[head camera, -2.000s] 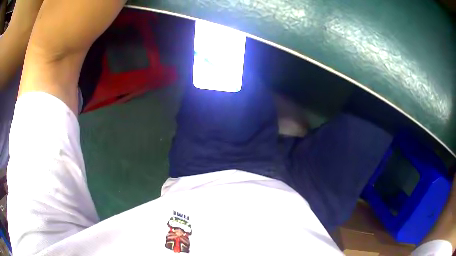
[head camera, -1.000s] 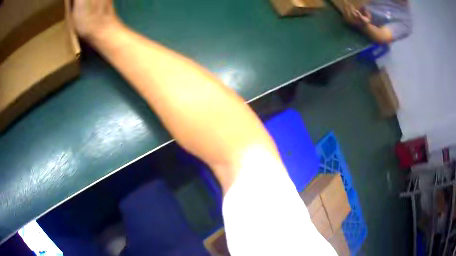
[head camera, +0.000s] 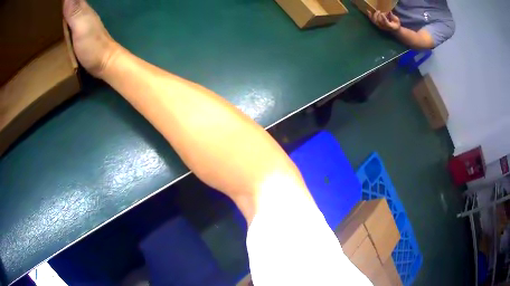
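Observation:
A brown cardboard mailer box (head camera: 42, 81) lies on the dark green table at the upper left, cut off by the picture's left and top edges. Its front wall and right end show; its inside is in shadow. My right hand (head camera: 89, 42) is at the box's right end, with the palm side against the end wall and the thumb up along its edge. The fingers are partly hidden and cut off at the top. My left hand is out of the picture.
The green table (head camera: 184, 61) has a pale edge. Another open box (head camera: 313, 14) lies at the top. A person's hands (head camera: 386, 19) hold a box at the upper right. A blue stool (head camera: 327, 176), brown boxes (head camera: 372, 232) and a blue pallet (head camera: 411, 251) are below.
The view has swung from my lap to the right side, bringing my right hand and the box into view. Since one second ago, both have shifted slightly left in the picture.

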